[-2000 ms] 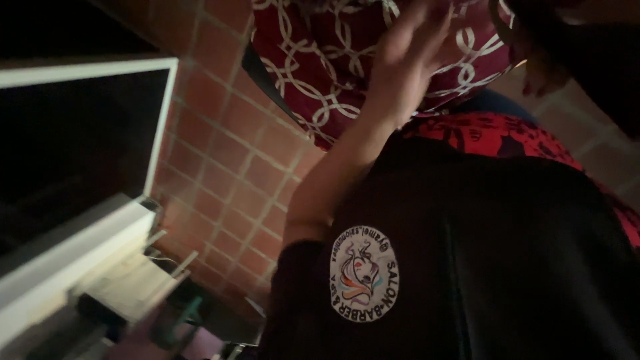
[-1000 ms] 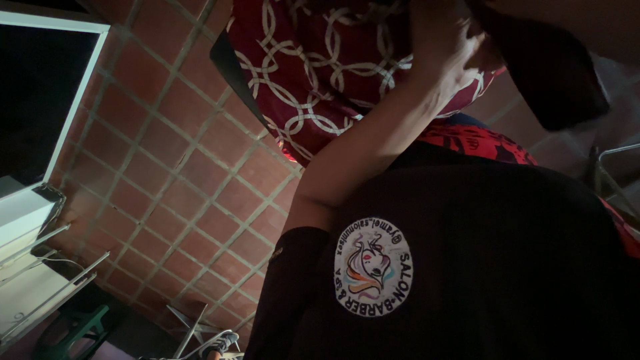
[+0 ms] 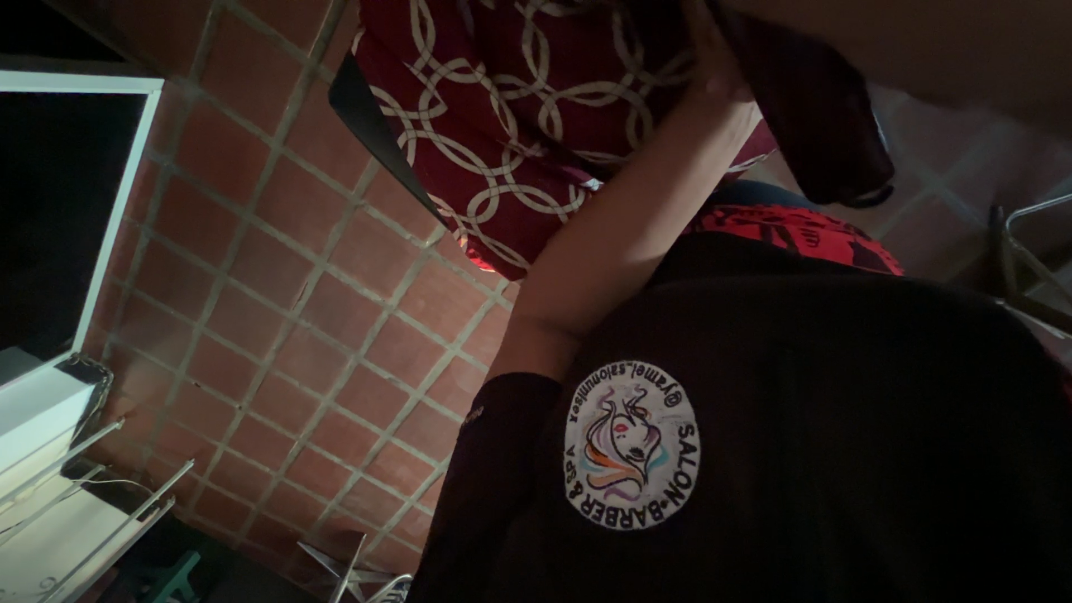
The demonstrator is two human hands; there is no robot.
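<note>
My left hand [image 3: 718,71] is at the top, partly in shadow, its fingers over maroon fabric with interlocking cream rings [image 3: 502,159]. My left forearm crosses in front of this fabric. Whether the fingers grip anything is hidden. A blurred stretch of skin, seemingly my right arm, fills the upper right corner; its fingers cannot be made out. Beside it hangs a dark, handle-shaped object [image 3: 825,126] of unclear kind, close to my left wrist. Red and black patterned cloth [image 3: 804,234] shows below that object. My black shirt [image 3: 837,419] bears an oval patch [image 3: 631,445] with writing.
Dark red floor tiles [image 3: 276,276] lie below. A dark curved edge, perhaps a chair's, borders the ringed fabric [image 3: 377,138]. At left are a white-framed dark panel [image 3: 126,218] and metal rods [image 3: 146,502]. Another metal frame [image 3: 1034,251] stands at right; a green plastic piece [image 3: 174,579] lies lower left.
Two seconds ago my left hand lay more visibly over the ringed fabric; now it is partly in shadow. The dark handle-shaped object has come into clearer view at the upper right. The view has shifted.
</note>
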